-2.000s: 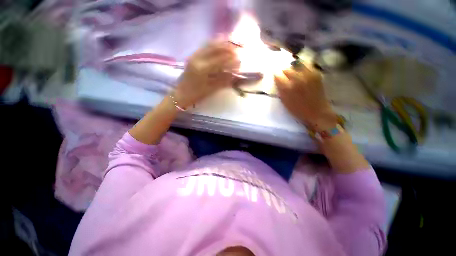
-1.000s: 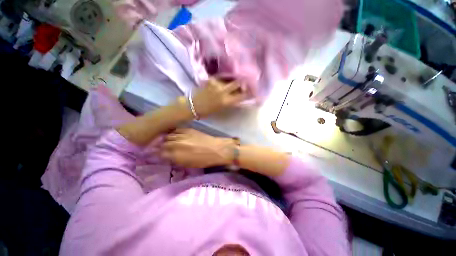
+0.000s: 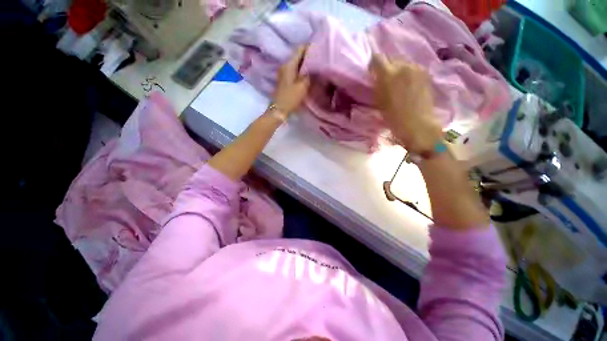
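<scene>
A pink garment (image 3: 346, 80) lies bunched on the white table, left of the sewing machine head. My left hand (image 3: 291, 83) grips its left side, with the fingers partly hidden by the cloth. My right hand (image 3: 404, 100) is blurred and holds the top of the same garment; its fingertips are hard to make out. The garment hangs in loose folds between my hands, with a dark opening in its lower middle. The white sewing machine head (image 3: 532, 143) with a blue stripe stands right of my right forearm, its lamp lighting the bed.
A pink heap of pieces (image 3: 143, 200) hangs below the table edge at left. Green-handled scissors (image 3: 526, 293) and yellow-handled scissors (image 3: 542, 283) lie at lower right. A teal basket (image 3: 549, 66) stands behind the machine. A second, off-white machine (image 3: 163, 23) is at upper left.
My right hand has moved from the heap near my lap up to the garment on the table. My left hand has moved up and away. The garment is spread further right, and the view has shifted.
</scene>
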